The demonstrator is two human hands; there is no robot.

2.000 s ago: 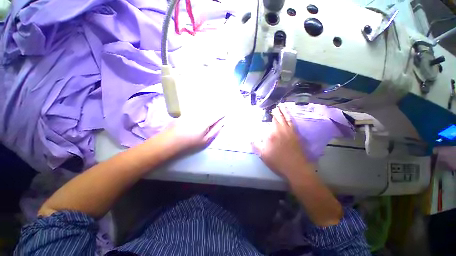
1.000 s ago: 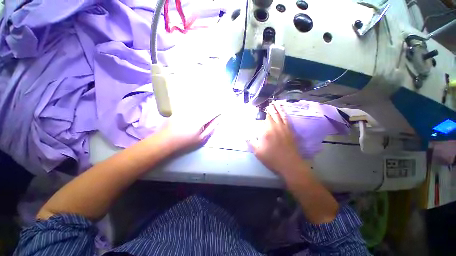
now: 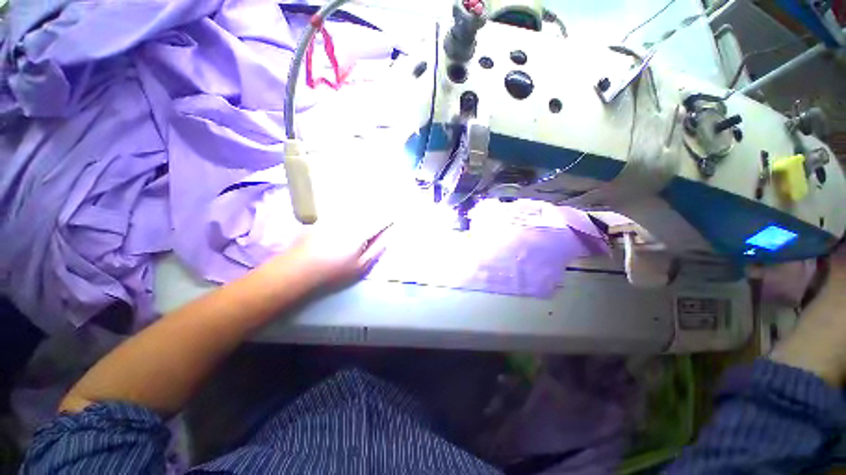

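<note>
A light purple garment piece [image 3: 524,255] lies flat on the machine bed under the presser foot [image 3: 464,221], its left part washed out by glare. My left hand [image 3: 339,260] rests on the cloth left of the needle, fingers extended and partly lost in the glare; whether it grips the cloth cannot be told. My right hand is cut off by the right edge; only the forearm [image 3: 816,325] shows, beyond the machine's right end. The white sewing machine head [image 3: 575,121] has a blue stripe and stands behind the cloth.
A large purple garment bundle [image 3: 74,186] covers the left side. A gooseneck lamp [image 3: 300,181] hangs left of the needle, with a red cord [image 3: 326,70] behind it. A glowing blue panel [image 3: 772,238] and a yellow block [image 3: 790,176] are at right. More purple cloth [image 3: 575,408] lies below the table.
My right hand has left the cloth by the presser foot and moved to the far right, out of the picture. My left hand stays on the cloth. The view has shifted right.
</note>
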